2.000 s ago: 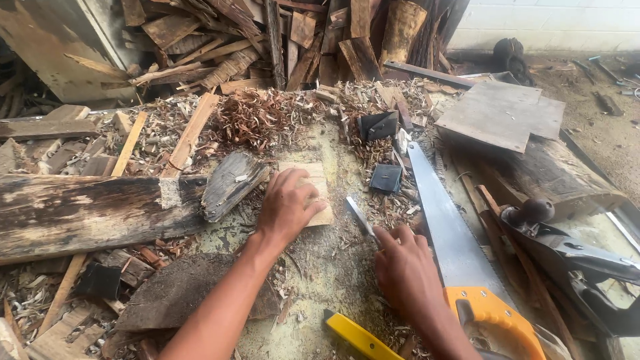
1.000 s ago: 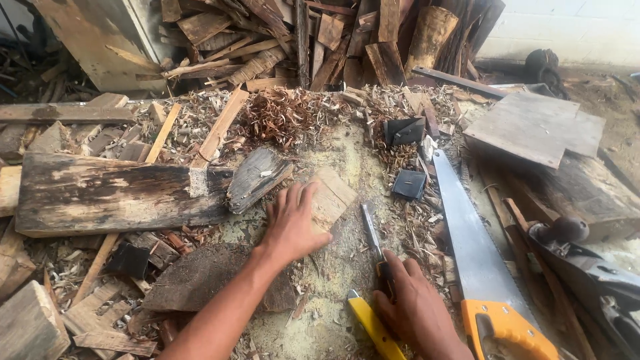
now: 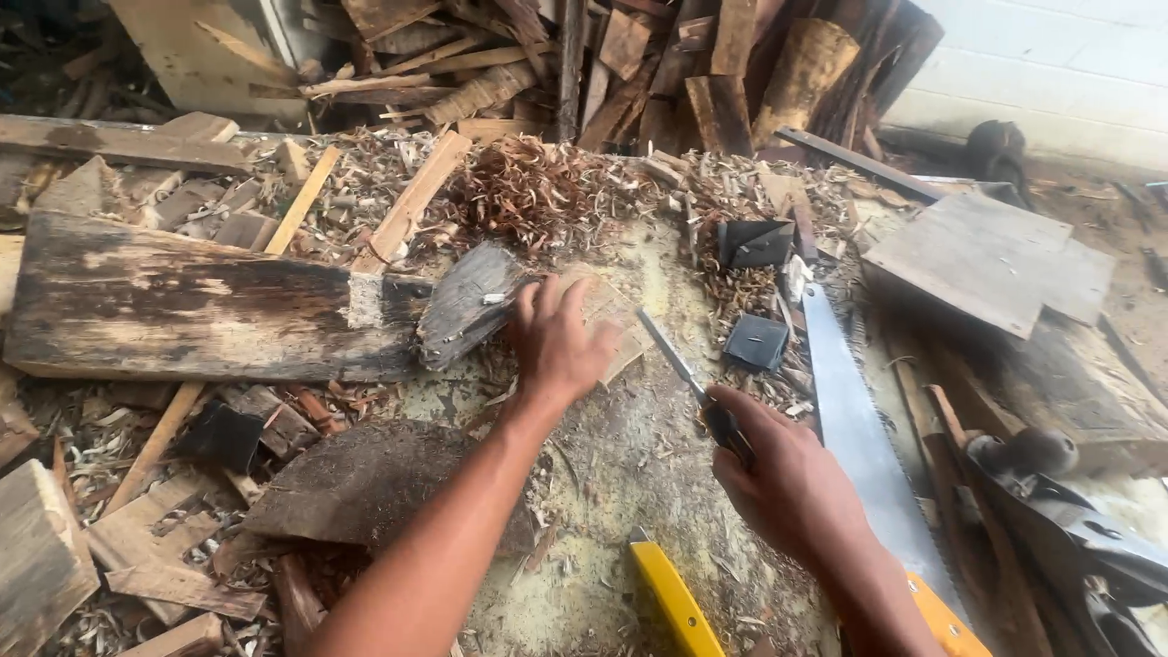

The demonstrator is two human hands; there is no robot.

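My left hand [image 3: 561,342] lies with spread fingers over a small pale wood block [image 3: 625,342], pressing on its left part; the thumb is blurred. A grey weathered wood offcut [image 3: 470,306] touches the block's left side. In my right hand [image 3: 776,465] is a wood chisel [image 3: 673,351], gripped by its dark handle, its blade pointing up and left with the tip close to the block's right corner. Below, between my arms, lies a yellow utility knife [image 3: 673,602] with a bit of blade out.
A handsaw [image 3: 853,411] lies right of my right hand, near a hand plane [image 3: 1077,529]. Folded black sandpaper [image 3: 757,342] sits beyond the chisel. A scorched board [image 3: 210,306] and a dark slab [image 3: 365,484] lie left, among wood shavings [image 3: 529,192]. Stacked scrap wood stands behind.
The wood block, square-on two seconds ago, has turned at an angle under my left hand. My right hand has lifted the chisel away from the yellow knife, and its black handle shows more.
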